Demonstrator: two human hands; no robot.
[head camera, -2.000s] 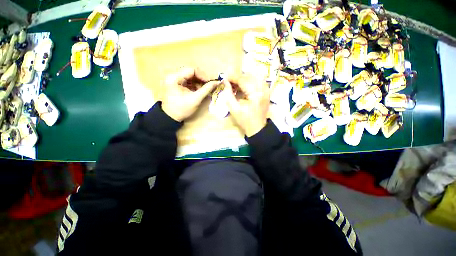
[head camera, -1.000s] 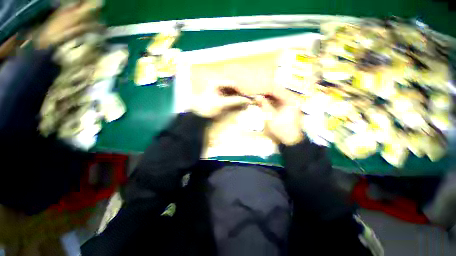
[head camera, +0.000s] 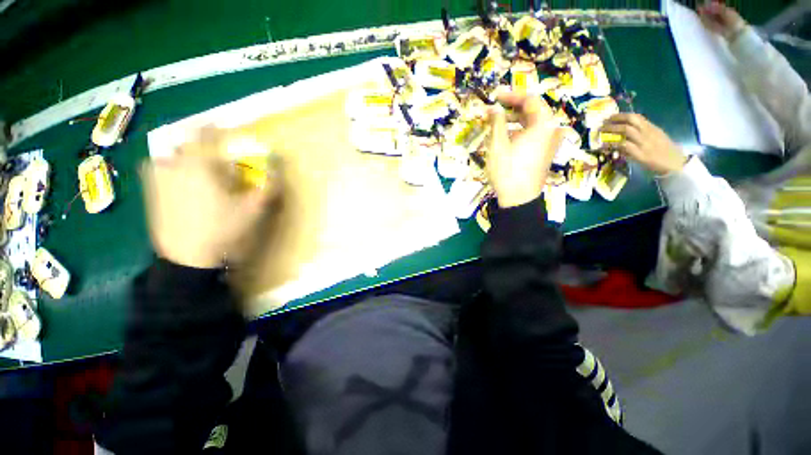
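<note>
My left hand (head camera: 191, 204) is strongly blurred over the left part of the tan mat (head camera: 333, 178). A blurred yellow-faced unit (head camera: 252, 169) shows at its fingers and seems held there; its shell is not clear. My right hand (head camera: 525, 160) is over the large pile of white housings with yellow faces (head camera: 436, 75) and tangled dark and red wires. Its thumb and fingers are apart, with nothing clearly held.
Two housings (head camera: 96, 182) lie left of the mat on the green bench. More housings (head camera: 51, 273) lie at far left on a white sheet. At right, another person's hand (head camera: 649, 142) touches the pile; another hand is at a white sheet (head camera: 725, 89). A white rail (head camera: 267, 53) runs behind.
The view has turned right. My hands have parted: the left moved to the mat's left side, the right over the pile. Another person's arms now show at right; the person at left is gone.
</note>
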